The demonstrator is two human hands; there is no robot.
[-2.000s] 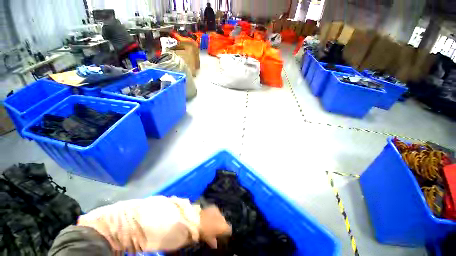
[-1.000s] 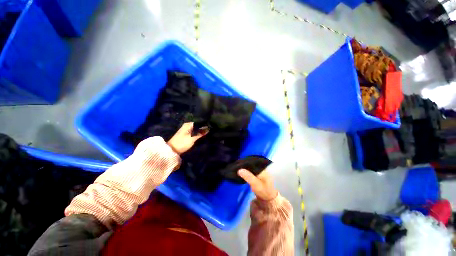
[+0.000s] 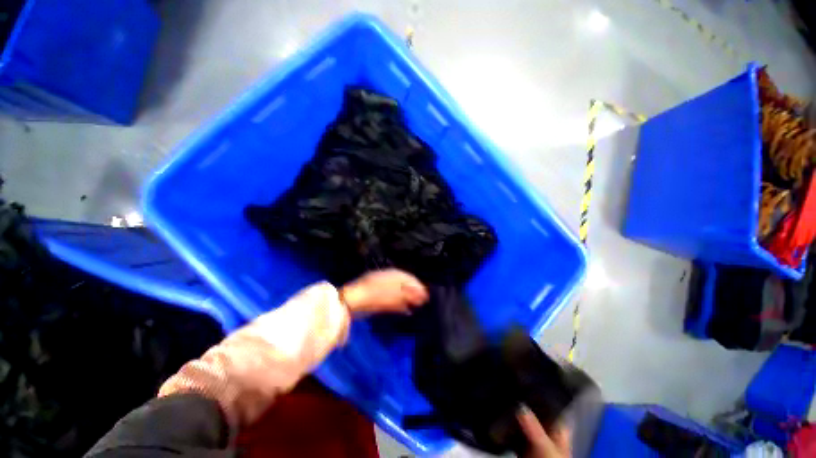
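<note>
A blue plastic bin [image 3: 215, 183] stands in front of me, with dark camouflage pieces [image 3: 376, 192] heaped in its middle. My left hand [image 3: 386, 293] is over the near part of the heap, fingers bent; whether it grips fabric is hard to tell. My right hand [image 3: 543, 436], low and partly cut off by the bottom edge, holds a dark camouflage piece [image 3: 501, 380] that hangs over the bin's near right rim. The piece is blurred and hides part of the hand.
Dark camouflage pieces [image 3: 98, 367] lie in a pile at the lower left, over a blue bin edge. Another blue bin [image 3: 689, 170] with orange-brown coils [image 3: 784, 134] stands at the right. More bins stand at upper left and lower right.
The view has moved closer over the bin. My right hand has moved down and right, drawing the dark piece off the heap toward the near right rim. My left hand is nearer the heap's near side.
</note>
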